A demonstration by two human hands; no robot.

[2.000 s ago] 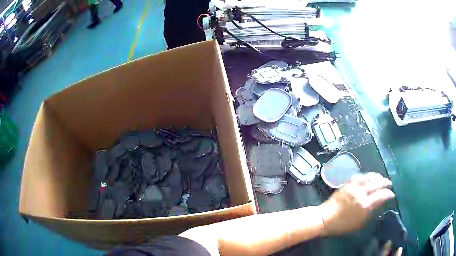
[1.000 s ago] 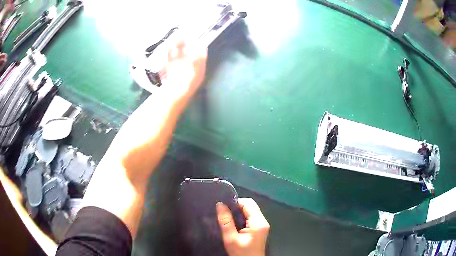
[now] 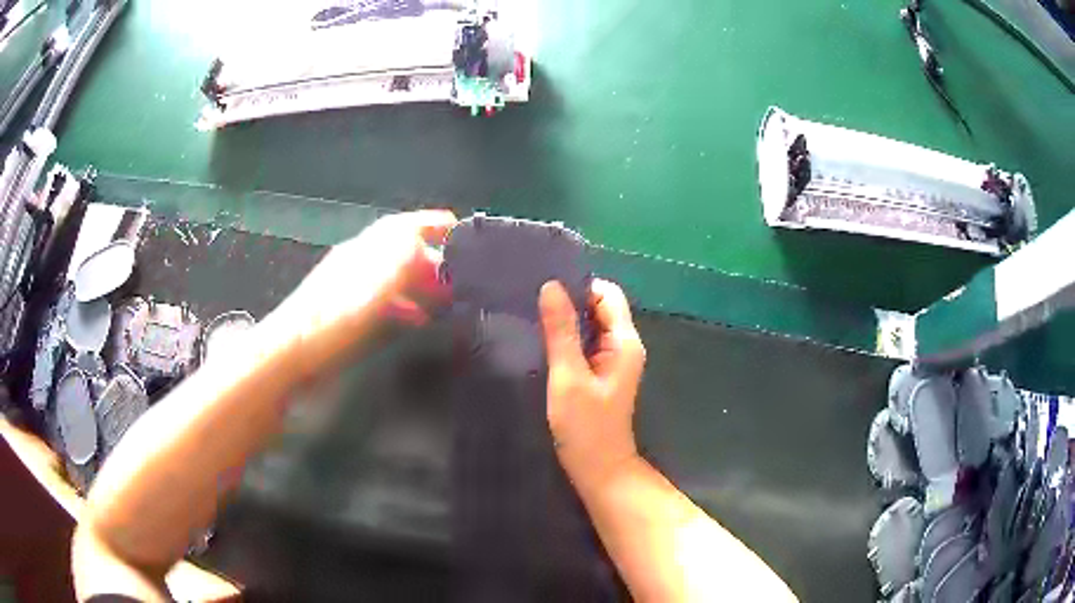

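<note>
A dark end cap (image 3: 513,265) is held flat-side up over the bench edge. My right hand (image 3: 595,365) grips its right side, thumb on top. My left hand (image 3: 395,265) is at its left rim, with some fingertips hidden by it. A lighter grey cap-like piece (image 3: 509,342) shows just below it; whether they touch is unclear. A silver-white appliance body (image 3: 342,94) lies beyond on the green surface, with a dark block and green board at its right end.
Another body (image 3: 896,183) lies at the right, with a black cord (image 3: 925,53) beyond. Loose grey caps (image 3: 159,336) lie on the black mat (image 3: 731,436) at left. Overlapping caps (image 3: 937,412) stand at right. Stacked bodies (image 3: 24,177) are at far left.
My left hand has come back from the body beyond to the cap. My right hand and the dark cap have moved up in view. The near body now lies lengthwise across the view.
</note>
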